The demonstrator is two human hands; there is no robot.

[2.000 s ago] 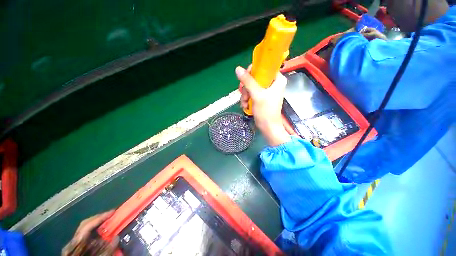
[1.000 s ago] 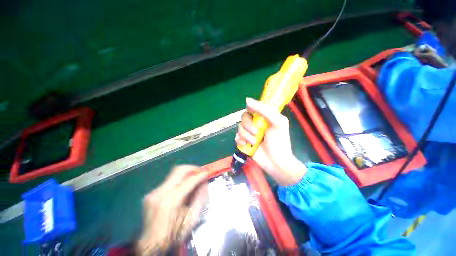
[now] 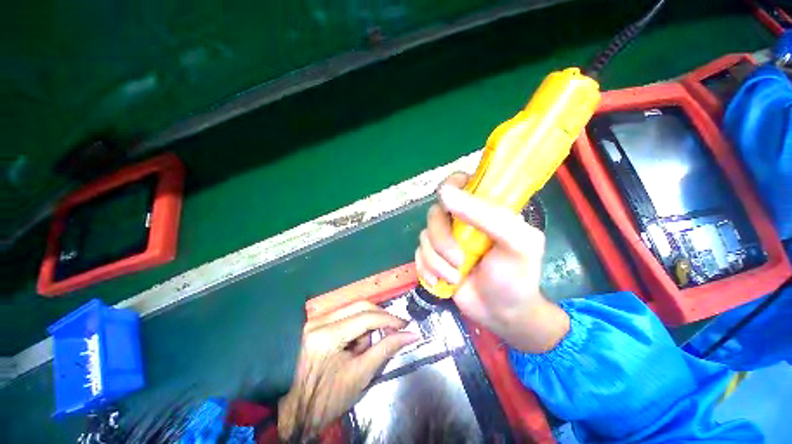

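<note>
My right hand [image 3: 495,269] is closed around the yellow electric screwdriver [image 3: 530,147], its black nose pointing down at the circuit board [image 3: 425,334] of the open tablet. The bit tip is hidden. My left hand [image 3: 343,364] rests over the left side of the board, thumb and fingertips close together near the screwdriver nose; whether they hold a small part cannot be told. The tablet's silvery battery [image 3: 417,399] shows below, partly covered by dark hair. A red holding frame [image 3: 369,290] surrounds the tablet.
A second tablet [image 3: 686,191] in a red frame lies at right, beside a person's blue sleeve [image 3: 760,130]. The screw dish [image 3: 535,211] is mostly hidden behind the screwdriver. A blue bin [image 3: 97,355] with white parts stands left. A red frame [image 3: 165,212] lies on the green conveyor.
The screwdriver has moved from beside the screw dish down to the board of the near tablet. My left hand has come from the frame's left edge onto the board. The view has shifted left.
</note>
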